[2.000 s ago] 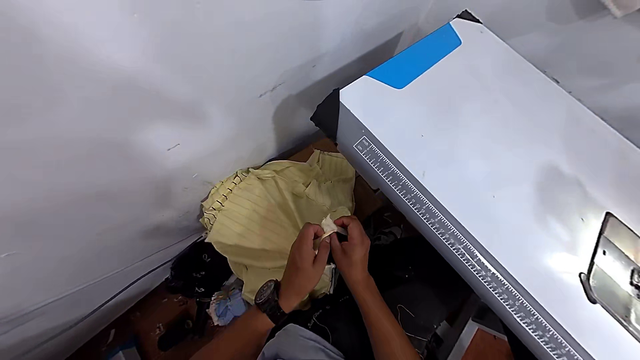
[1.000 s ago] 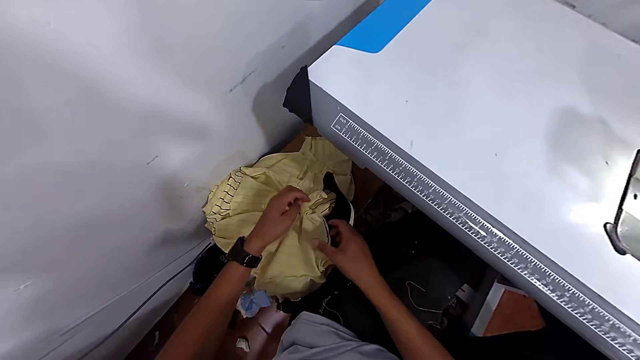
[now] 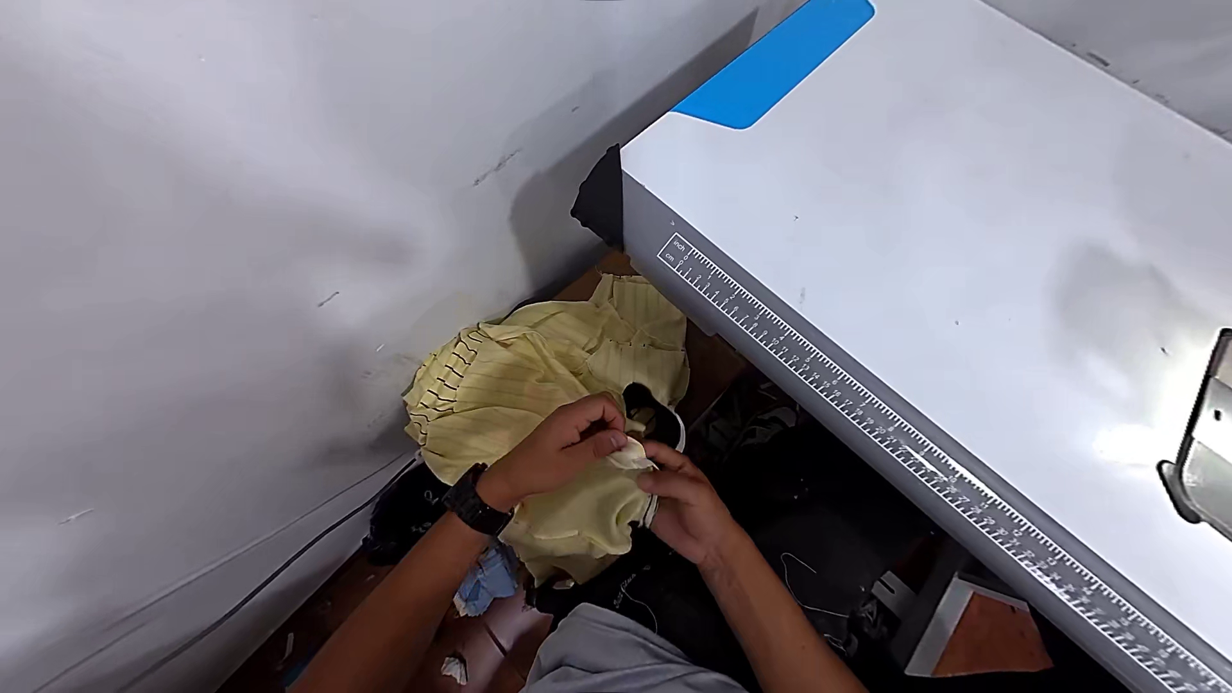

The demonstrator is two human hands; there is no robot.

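Observation:
A yellow striped garment point(image 3: 520, 385) with dark stitching along its left side lies bunched below the table's corner, against the wall. My left hand point(image 3: 563, 448), with a black watch on the wrist, pinches the garment's pale edge between thumb and fingers. Just to its right, my right hand point(image 3: 688, 500) grips the same edge, fingers curled around the fabric. Black cloth with a white edge point(image 3: 664, 423) shows behind the fingertips; how it joins the yellow fabric is unclear.
A white tabletop point(image 3: 914, 212) with a printed ruler point(image 3: 818, 356) along its edge juts in from the right. A metal machine part point(image 3: 1208, 443) sits on it at far right. The wall point(image 3: 241, 241) fills the left. Dark items and a blue cloth point(image 3: 488, 580) lie below.
My hands were together two seconds ago, stood apart one second ago, and are close together again at the pale edge. The black cloth shows less than one second ago.

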